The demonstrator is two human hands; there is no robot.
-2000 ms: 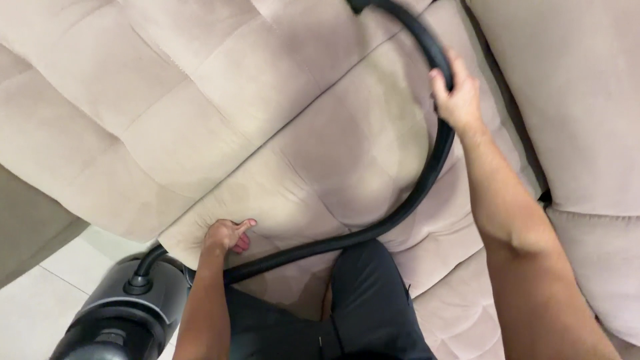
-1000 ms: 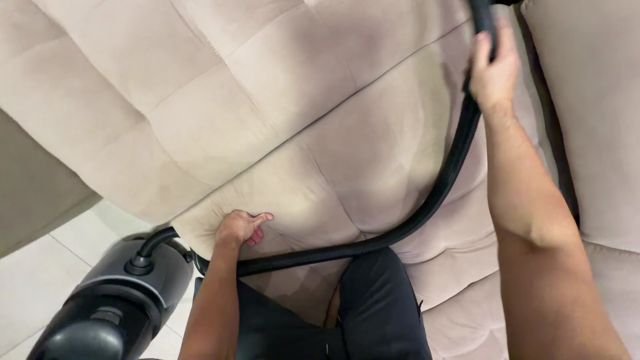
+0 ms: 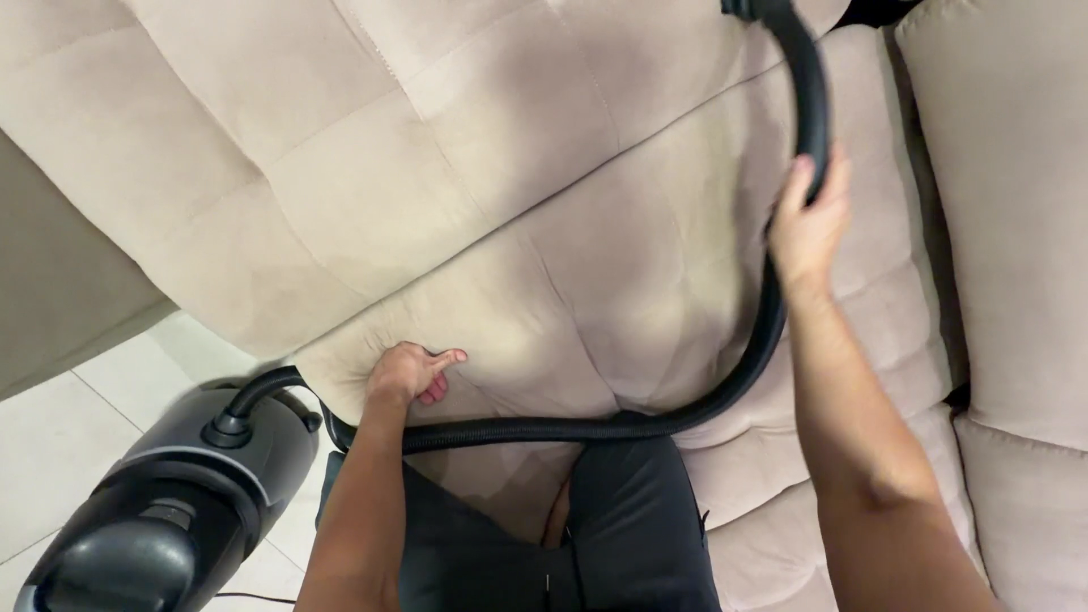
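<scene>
My right hand (image 3: 812,221) is closed around a black corrugated vacuum hose (image 3: 769,314) at the right. The hose curves up to a black fitting (image 3: 741,8) at the top edge, whose far end is out of view. My left hand (image 3: 414,372) leans on the beige tufted sofa seat (image 3: 510,314), fingers curled and thumb out, with nothing seen in it. The hose runs across my thigh and behind my left forearm to a grey and black canister vacuum cleaner (image 3: 178,493) at the lower left. Darker patches mark the seat fabric.
Sofa back cushions (image 3: 1020,212) stand along the right, with a dark gap beside the seat. White floor tiles (image 3: 68,442) lie under the vacuum cleaner, where a thin black cord (image 3: 255,597) shows. My legs in dark trousers (image 3: 637,518) are on the seat.
My right hand has moved down from where it was one second ago, still on the hose, and the hose's upper part has shifted with it. My left hand stays on the seat.
</scene>
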